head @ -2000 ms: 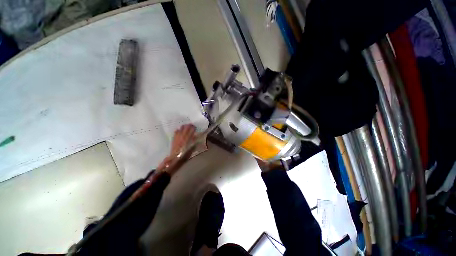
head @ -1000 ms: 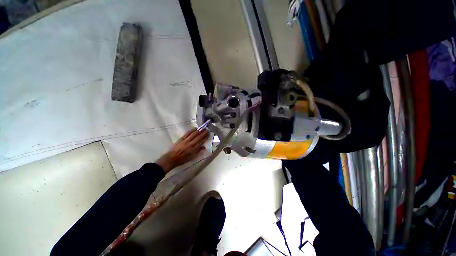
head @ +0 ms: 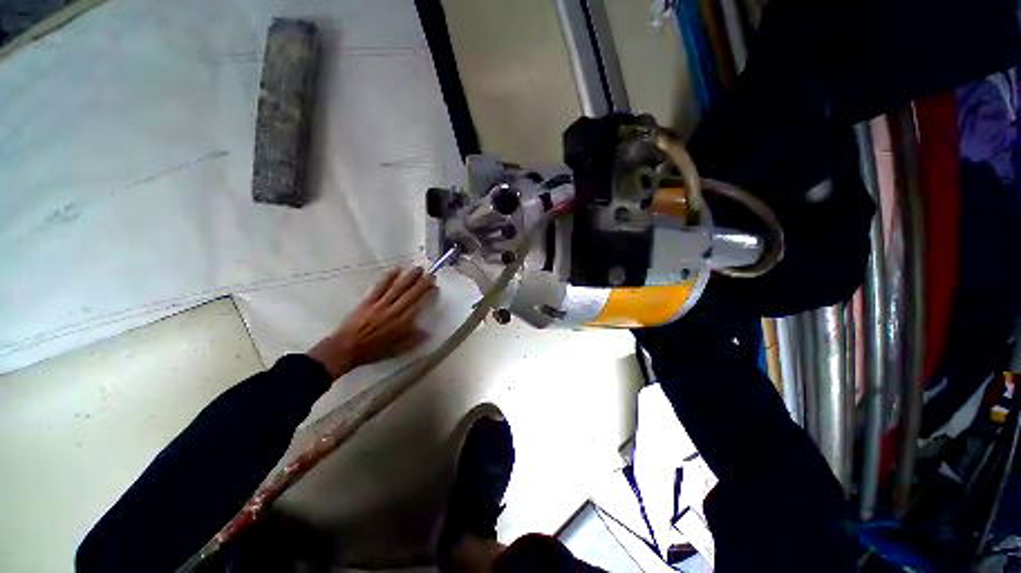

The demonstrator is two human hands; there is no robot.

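The straight-knife cutting machine (head: 593,241), silver with a yellow-orange band, stands at the right edge of the white paper marker (head: 146,146). A dark fabric edge shows along the paper above it. My left hand (head: 384,321) lies flat on the paper, just left of the machine, palm down, fingers slightly apart and holding nothing. My right hand is hidden behind the motor; only its dark sleeve shows below. The power cord (head: 370,409) loops from the machine down past my left forearm, with a reddish taped stretch.
A dark grey weight bar (head: 286,112) lies on the paper at upper left. A metal rail (head: 590,56) runs up from behind the machine. Fabric rolls (head: 829,414) stand at the right. White pieces with dark edges (head: 661,481) lie at the bottom, beside a dark shoe.
The machine has turned and its motor now points right. My left hand has shifted left and down, a little away from the machine. The weight bar sits higher in view.
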